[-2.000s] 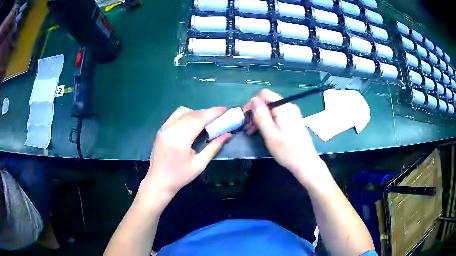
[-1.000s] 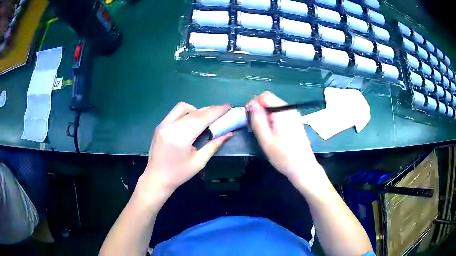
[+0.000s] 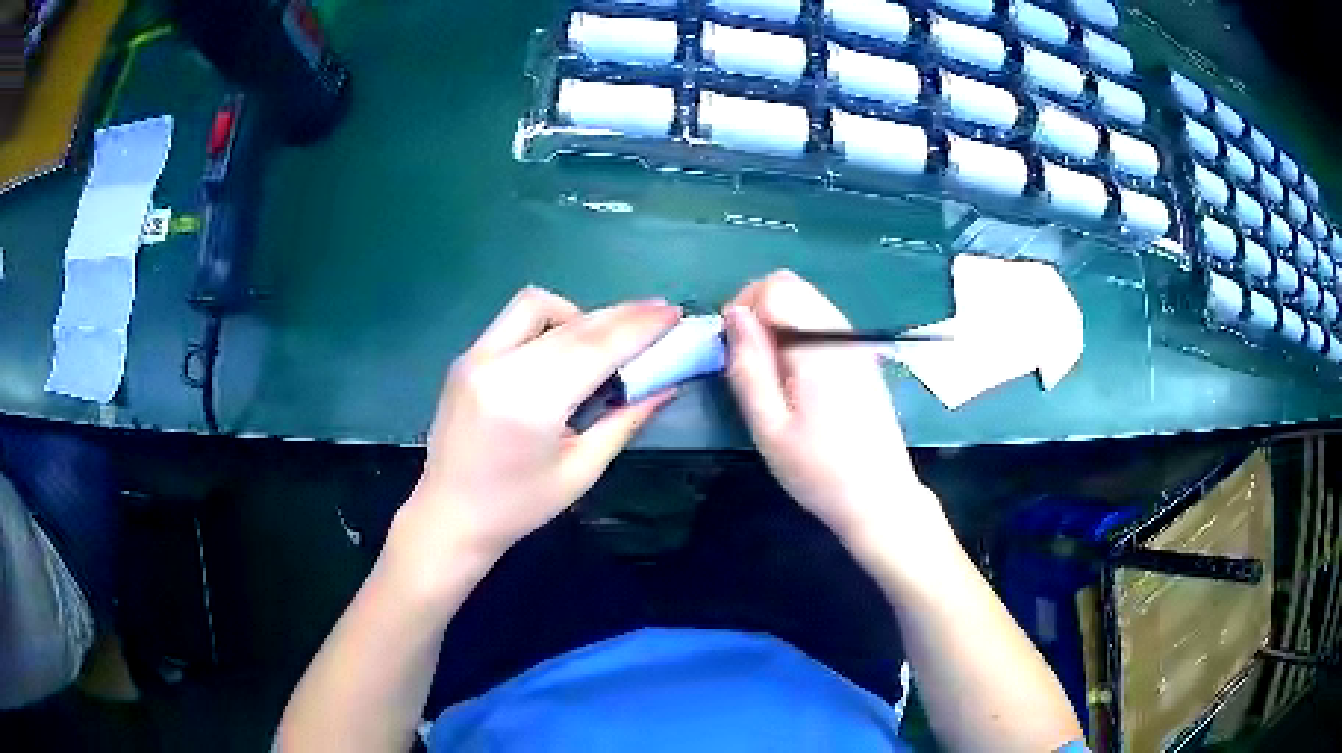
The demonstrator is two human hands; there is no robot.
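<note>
A pale device housing [image 3: 673, 359] lies tilted between my hands above the bench's front edge. My left hand [image 3: 533, 400] grips it between thumb and fingers, covering its dark left end. My right hand [image 3: 807, 386] holds a thin black stick tool [image 3: 846, 338] like a pen, its far end pointing right. The fingertips of my right hand are at the housing's right end and hide the tool's tip. A white wiping cloth [image 3: 1005, 327] lies crumpled on the green bench to the right of my right hand.
A clear blister tray [image 3: 626, 141] with rows of white units stands beyond my hands; a second tray [image 3: 1251, 316] is at far right. A black heat gun [image 3: 280, 66], a red-switched corded handle [image 3: 224, 221] and a white paper strip [image 3: 106, 265] lie left. A person's sleeve [image 3: 37, 603] shows lower left.
The stick tool has swung from slanting up to the right to nearly level. Both hands stay around the housing. The whole view has shifted slightly.
</note>
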